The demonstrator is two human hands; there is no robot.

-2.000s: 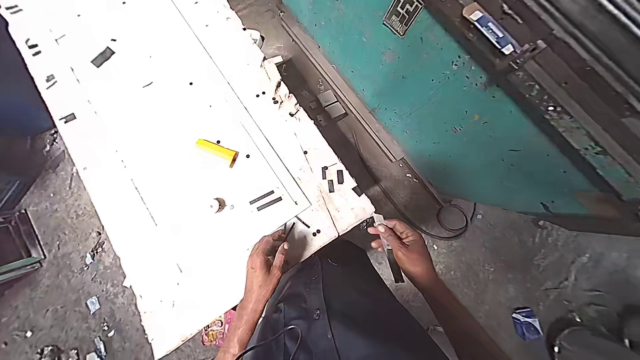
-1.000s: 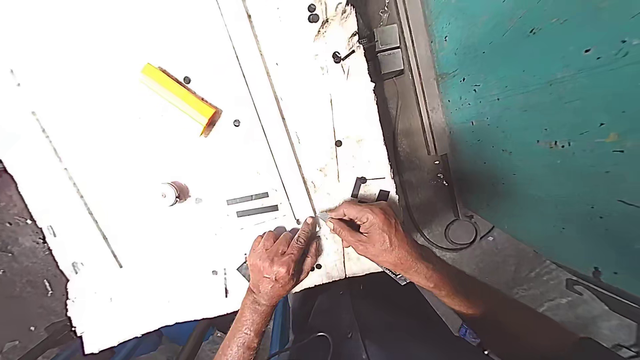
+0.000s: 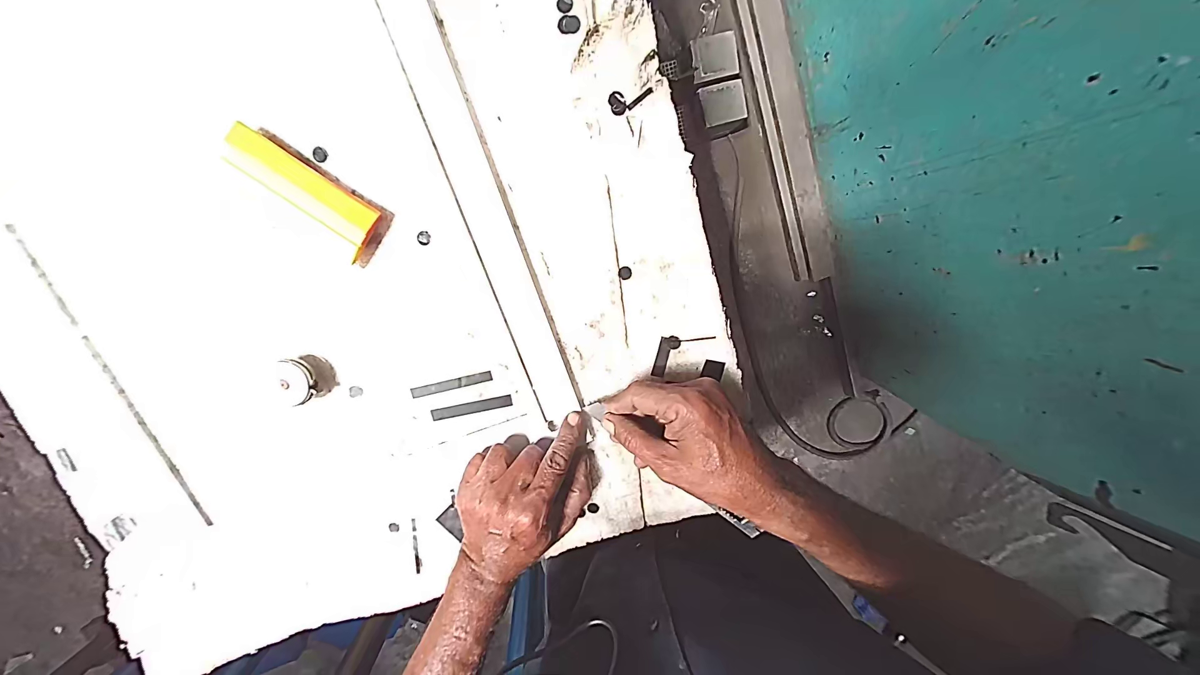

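My left hand [image 3: 525, 497] rests on the white board [image 3: 281, 506], its index finger extended to the lower end of a long thin strip [image 3: 511, 220]. Whether it holds anything under the fingers I cannot tell. In my right hand [image 3: 689, 436], thumb and fingers pinch a small pale flat piece [image 3: 596, 411], whose tip nearly meets that index fingertip. Two short dark strips [image 3: 472, 407] lie up and left of my left hand. Short dark pieces [image 3: 712, 369] lie just above my right hand.
A yellow angled piece [image 3: 305, 183] and a small round metal-looking object [image 3: 298, 381] sit on the board, with several dark round spots around. Beyond its right edge are two grey blocks [image 3: 720, 103], a coiled cable [image 3: 855, 422] and a teal panel [image 3: 1012, 216].
Two seconds ago my hands were apart, the right one off the board's corner with a flat tool; one second ago they had come together on the board. The view has moved closer.
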